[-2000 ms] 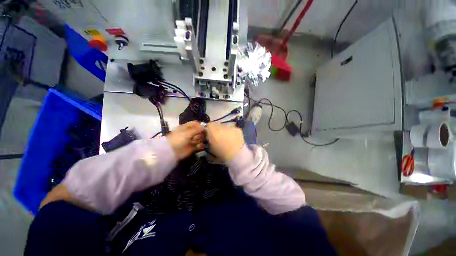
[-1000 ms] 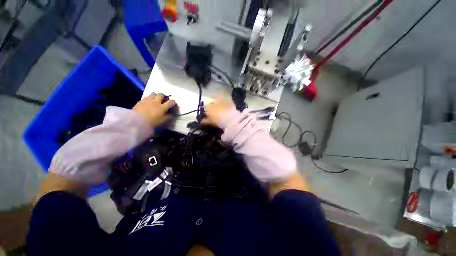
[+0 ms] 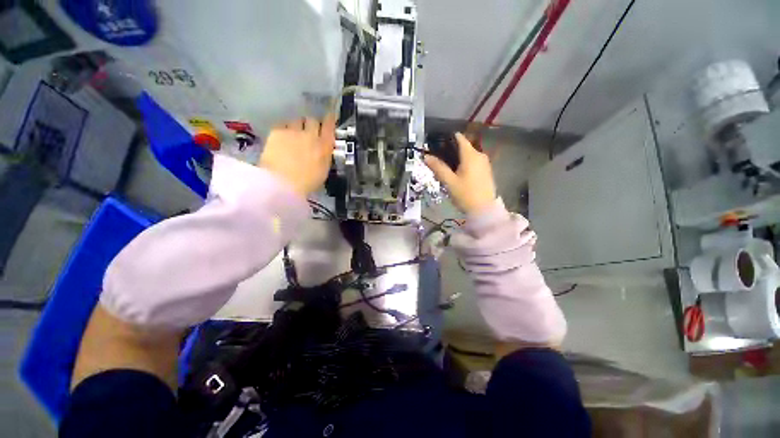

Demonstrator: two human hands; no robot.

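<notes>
My left hand is raised at the left side of the silver machine mechanism; its fingers point up and what lies under them is hidden. My right hand is at the right side of the mechanism, its fingers around a black block-like piece that looks like an adapter. A thin dark strand runs from it towards the mechanism. Black cords with plug ends lie on the pale tabletop. A thick mass of black cords lies on my lap.
A blue crate stands at the left, and a narrower blue bin beside the machine. A red and yellow button is on the white machine body. A grey cabinet, white rolls and a lined carton are at the right.
Both hands have moved from the cords near the lap up to either side of the mechanism. My right hand now holds the black piece. The view has turned and shows more of the machine.
</notes>
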